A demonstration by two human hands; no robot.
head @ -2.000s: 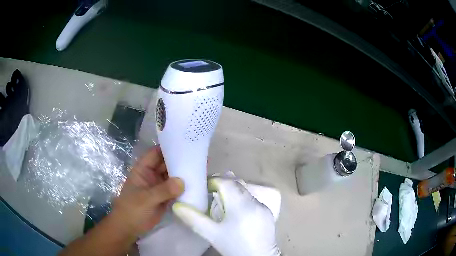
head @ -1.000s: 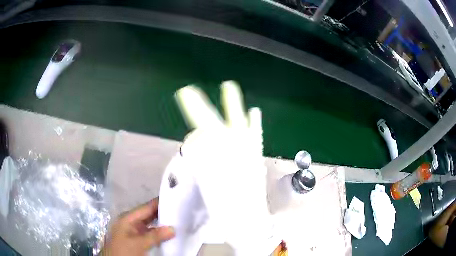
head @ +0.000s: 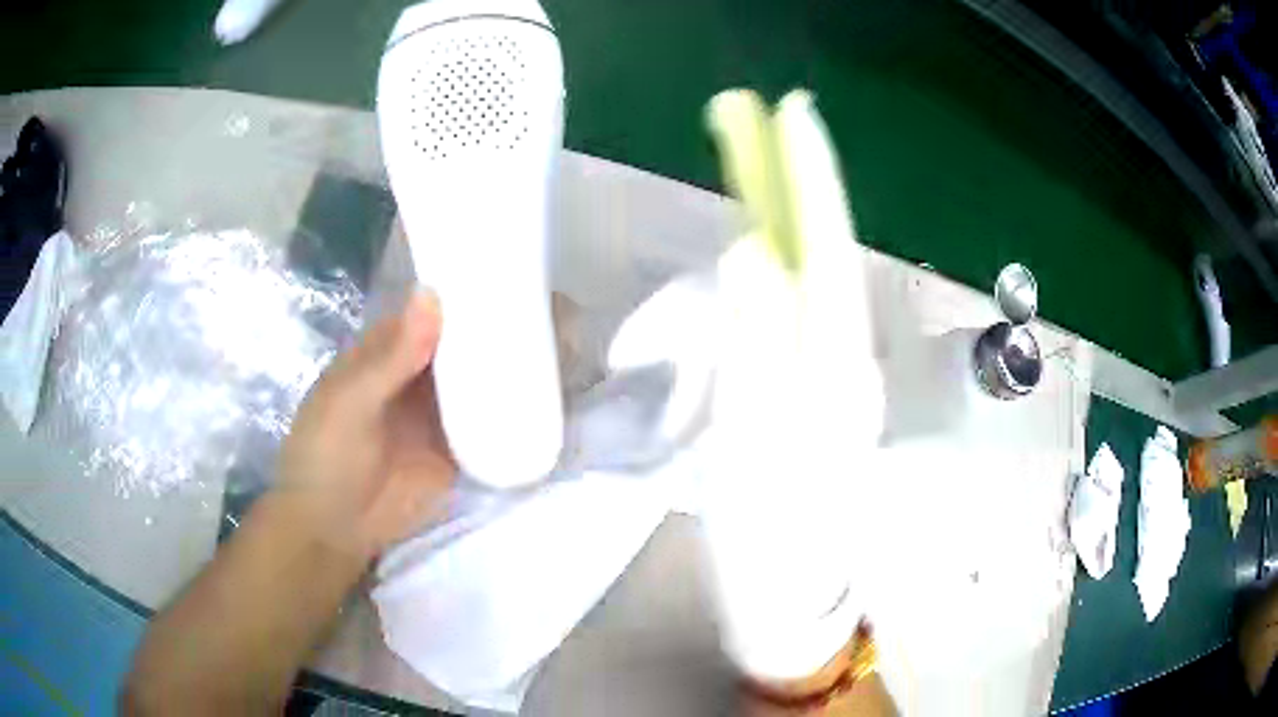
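Observation:
My bare left hand holds a white IPL hair removal device upright by its narrow lower part, wide end up, with the dotted vent holes facing me. My right hand wears a white glove with yellowish fingertips. It is raised to the right of the device, not touching it, blurred and overexposed, with fingers pointing up. A thin white cleaning cloth hangs below and beside the device, stretching toward the glove. Whether the glove pinches it is hidden by glare.
Clear protective film lies piled at left, beside a black item. A dispenser bottle with an open metal lid stands at right. Crumpled white cloths and an orange drink bottle are further right. The green conveyor belt runs behind.
The device is turned so its vent side faces me and is raised higher. The gloved hand has moved from in front of the device to its right. The cloth now shows spread below.

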